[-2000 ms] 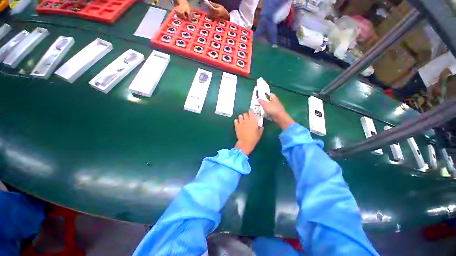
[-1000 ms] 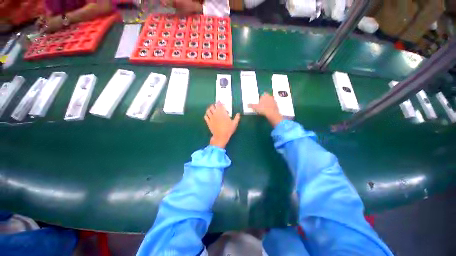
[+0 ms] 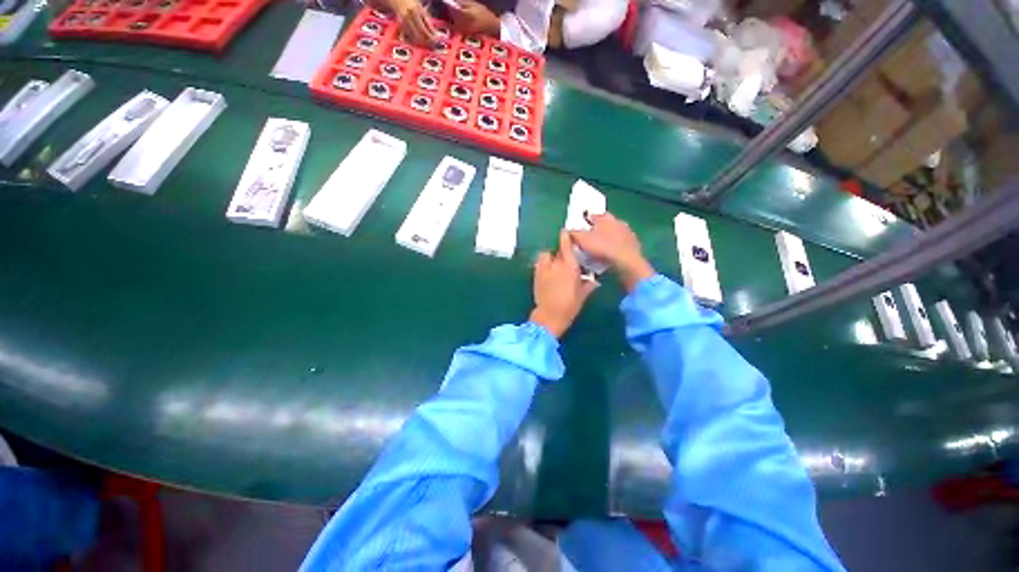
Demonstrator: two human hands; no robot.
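Both my hands are on one white gift box (image 3: 581, 203) in front of me. My left hand (image 3: 559, 293) grips its near end, fingers closed around it. My right hand (image 3: 610, 244) lies over its middle and right side, hiding most of its face. A dark bit of the printed picture shows beside my right fingers. Just left lies a plain white box half (image 3: 498, 209), and beyond it an open box half with a watch-shaped grey print or insert (image 3: 437, 206).
More white boxes and trays lie left, such as an open one (image 3: 355, 183). Closed boxes with dark watch pictures (image 3: 698, 257) lie right. A red watch tray (image 3: 430, 78) is across the belt, with another person's hands over it. Grey metal posts (image 3: 816, 106) stand right.
My hands have come together on one box, where a second ago they were apart on separate pieces. The view has tilted and the boxes have shifted in it.
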